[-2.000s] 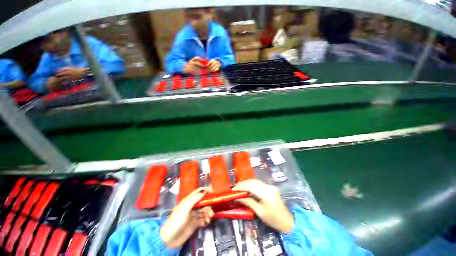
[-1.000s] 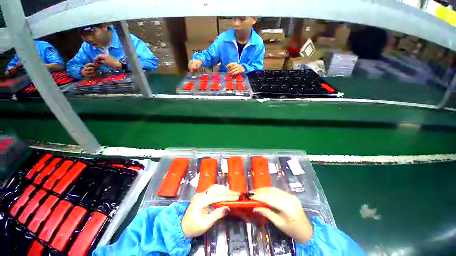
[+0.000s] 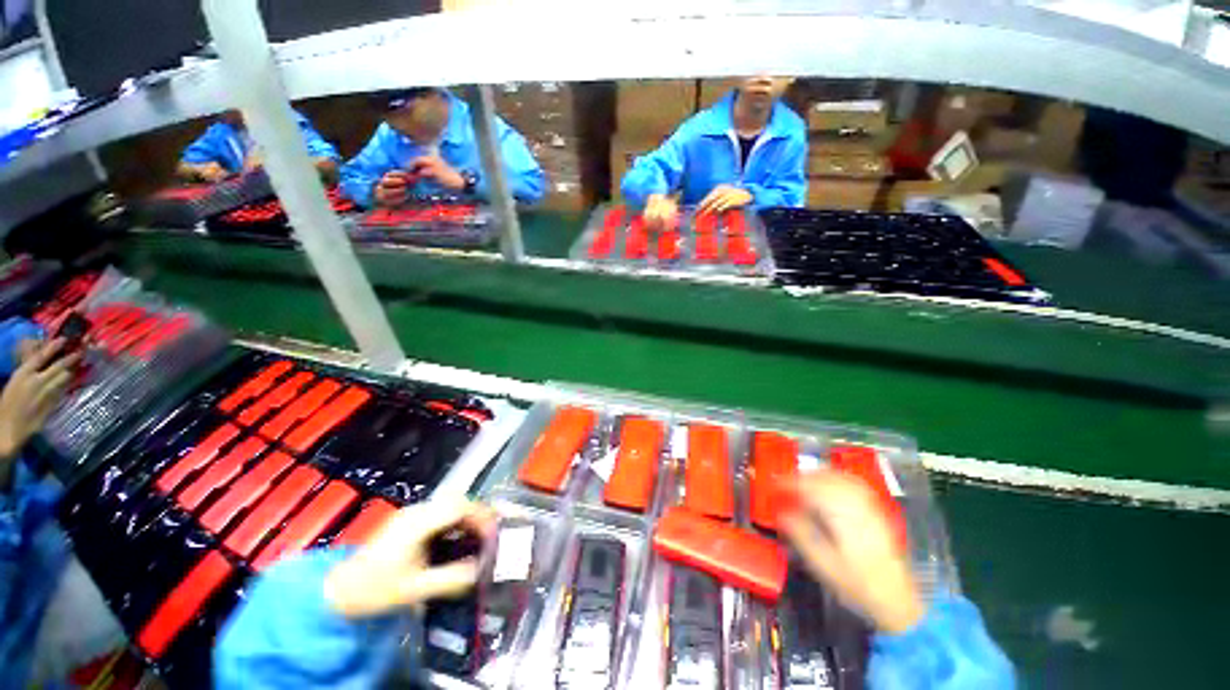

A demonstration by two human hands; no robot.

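The clear tray [image 3: 931,519] has red-covered phones [image 3: 708,472] in its far row and open black phones [image 3: 594,593] in its near row. A flat red back cover [image 3: 722,550] lies slantwise over the near row. My right hand [image 3: 850,546], blurred, is over the tray's right part, by the cover's right end; whether it touches anything is unclear. My left hand [image 3: 412,559] is at the tray's left edge, thumb and fingers around a dark thing beside the near-left phone with a white label [image 3: 514,553]; its grip is unclear.
The black cover tray [image 3: 391,452] with rows of red covers is at left. Beyond it are stacked clear trays [image 3: 162,357] and another person's hand [image 3: 34,391]. Slanting posts [image 3: 310,202] stand beyond the trays. Workers in blue sit across the green belt, with trays before them.
My hands have parted: the left moved to the tray's left edge, the right to its right part. The far-right pocket now shows red. A red cover now lies across the near row. The view has shifted left.
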